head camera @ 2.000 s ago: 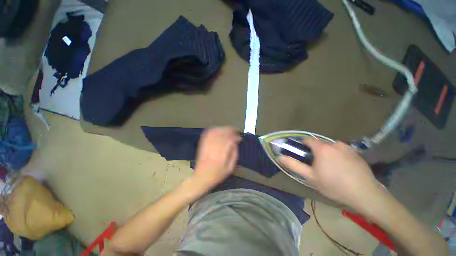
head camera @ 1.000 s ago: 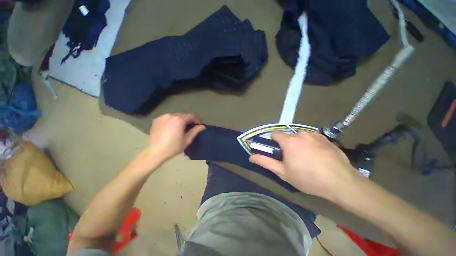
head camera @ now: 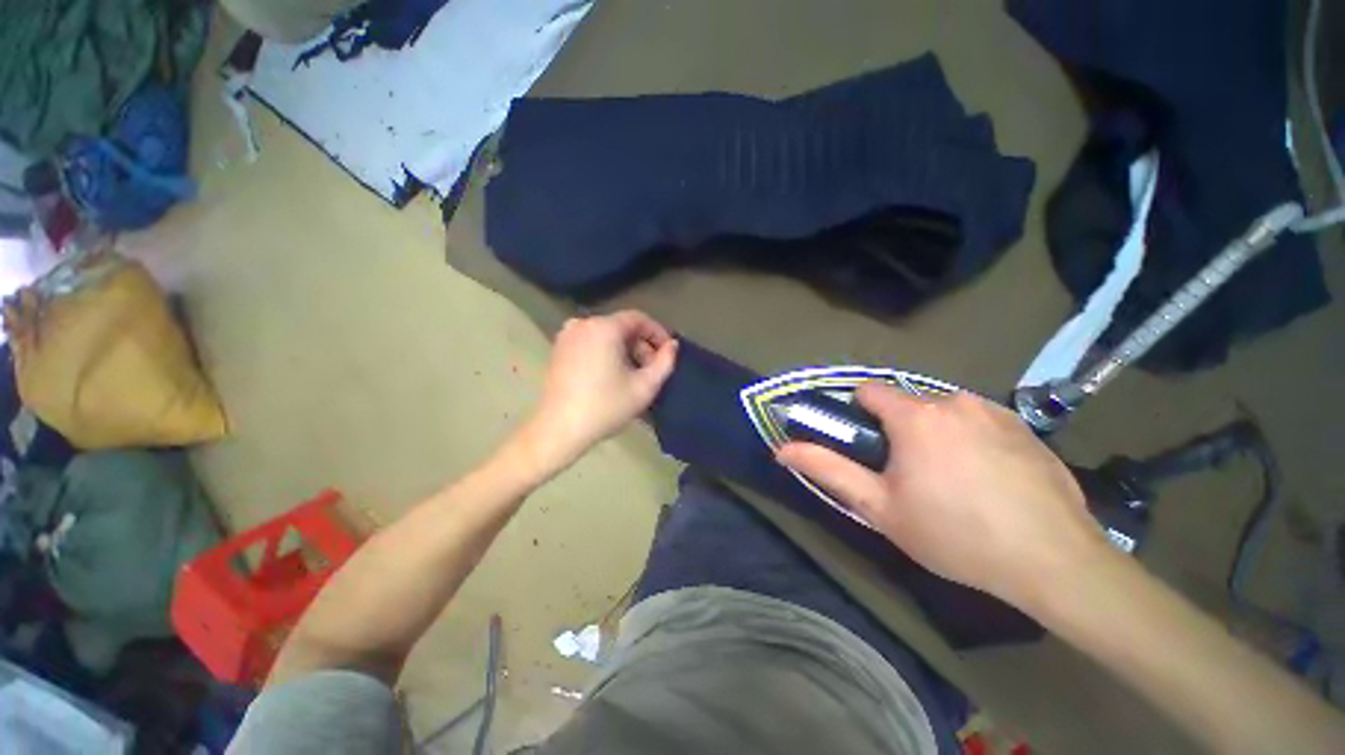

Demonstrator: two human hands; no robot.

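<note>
A narrow navy fabric piece (head camera: 716, 409) lies along the table edge nearest my body. My left hand (head camera: 608, 376) pinches its left end between thumb and fingers. My right hand (head camera: 966, 479) grips the black handle of the steam iron (head camera: 829, 428), whose pointed soleplate with a white-yellow rim rests on the piece, tip to the left. The iron hides part of the fabric. A white strip (head camera: 1099, 295) runs from the iron's rear up to the navy heap at the upper right.
A thick navy stack (head camera: 738, 192) lies beyond the piece. A loose navy heap (head camera: 1224, 162) is at the upper right. The pale hose (head camera: 1180, 317) and a dark cord (head camera: 1261, 487) trail right. A red stool (head camera: 258, 590) and mustard bundle (head camera: 118, 354) are on the floor left.
The view has shifted left, so the table things appear farther right. My left hand still holds the fabric's left end; the iron still rests on the piece, with more fabric showing to its right.
</note>
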